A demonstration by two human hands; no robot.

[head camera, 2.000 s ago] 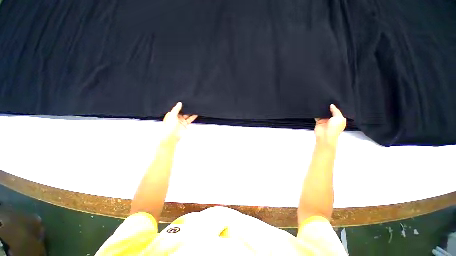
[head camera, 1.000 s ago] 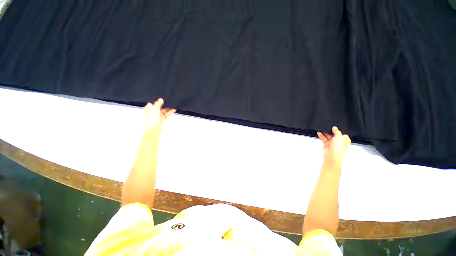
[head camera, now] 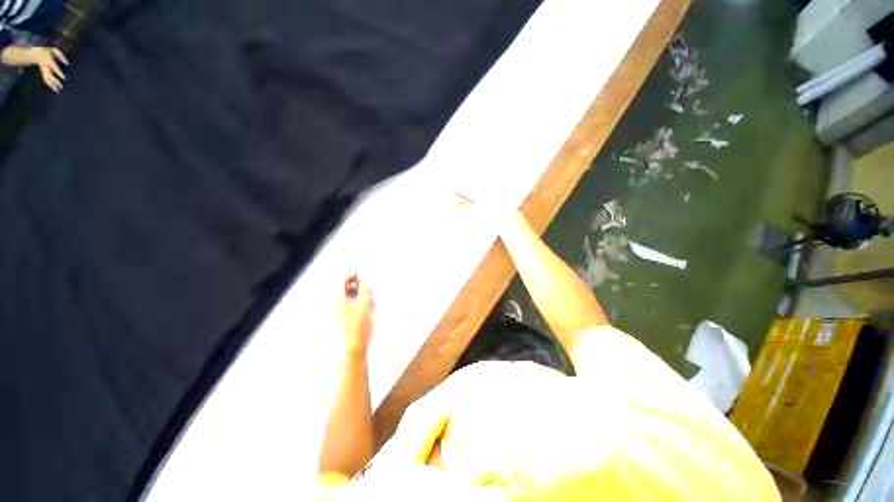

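Observation:
The black fabric ply (head camera: 225,147) lies over the left side of the view, with soft wrinkles. Its near edge runs diagonally along the white underlay paper (head camera: 265,382), with a bend near the middle. My left hand (head camera: 357,297) is over the white paper, a little off the fabric edge, fingers partly curled; whether it holds anything is unclear. My right hand (head camera: 482,208) is over the paper near the brown table edge (head camera: 578,142), away from the fabric. It is washed out by glare, with only a fingertip area distinct.
Another person's hand (head camera: 47,65) is at the fabric's far side, upper left. Scraps (head camera: 652,152) lie on the green floor (head camera: 725,196). A fan (head camera: 851,222), a yellow-brown carton (head camera: 799,382), a white sheet (head camera: 719,365) and white rolls (head camera: 841,75) are at the right.
The view has turned strongly, so the table runs diagonally. Both hands have left the fabric edge they were holding. Another person's hand and more floor have come into view.

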